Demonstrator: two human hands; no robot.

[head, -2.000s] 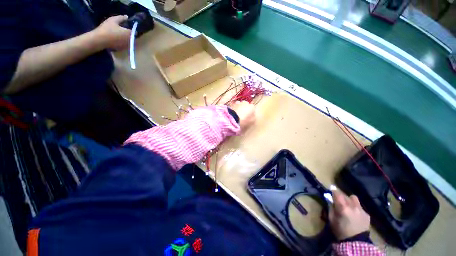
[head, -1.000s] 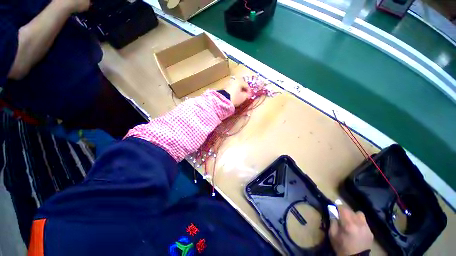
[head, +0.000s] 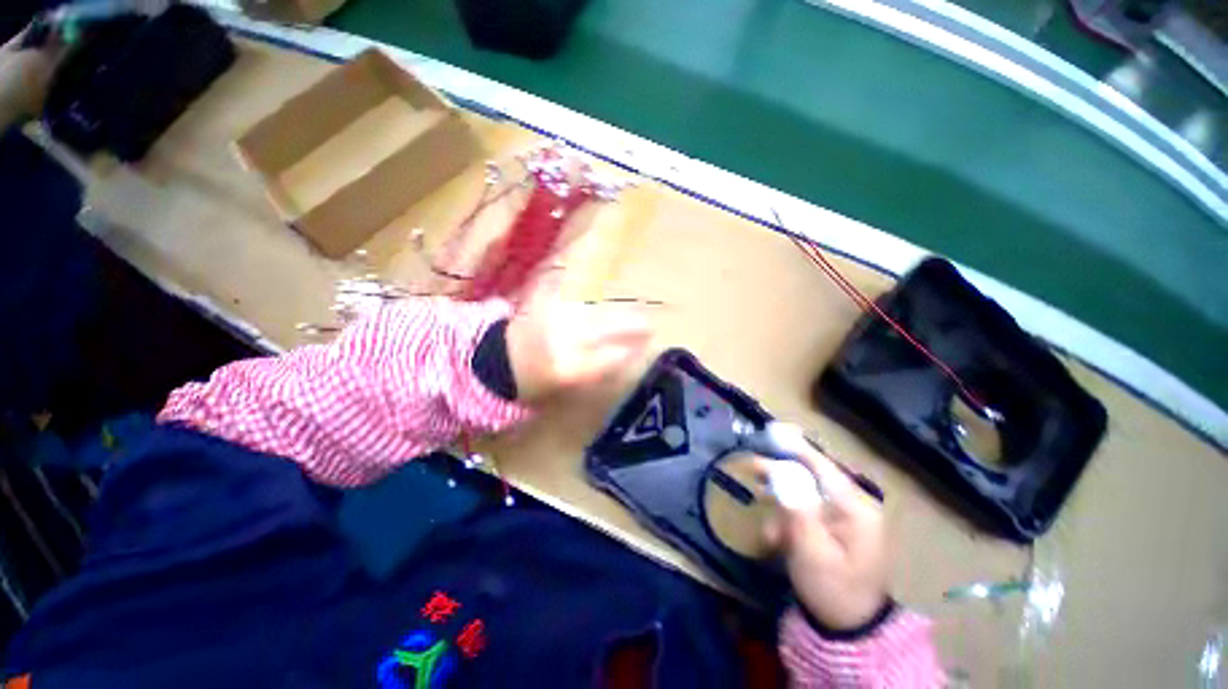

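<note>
A black panel [head: 694,509] with a round opening lies on the bench in front of me. My right hand [head: 832,545] is over its right side, with a small whitish object [head: 792,482] at the fingers; blur hides whether it is held or wrapped on. My left hand [head: 572,353] is blurred, above the bench just left of the panel. A thin dark line shows by its fingers, but I cannot tell if it is a held lead. A bundle of red wires [head: 532,242] with white ends lies beyond my left hand.
A second, deeper black panel [head: 882,370] with a red lead lies at right. A cardboard box [head: 299,209] stands beyond the wires. A green stick [head: 986,590] lies near a shiny patch. A green belt [head: 700,121] runs behind. A person's hand and black parts are at upper left.
My left hand has come away from the wire bundle toward the panel. My right hand has moved over the panel's opening. The view has shifted right, bringing in the green stick.
</note>
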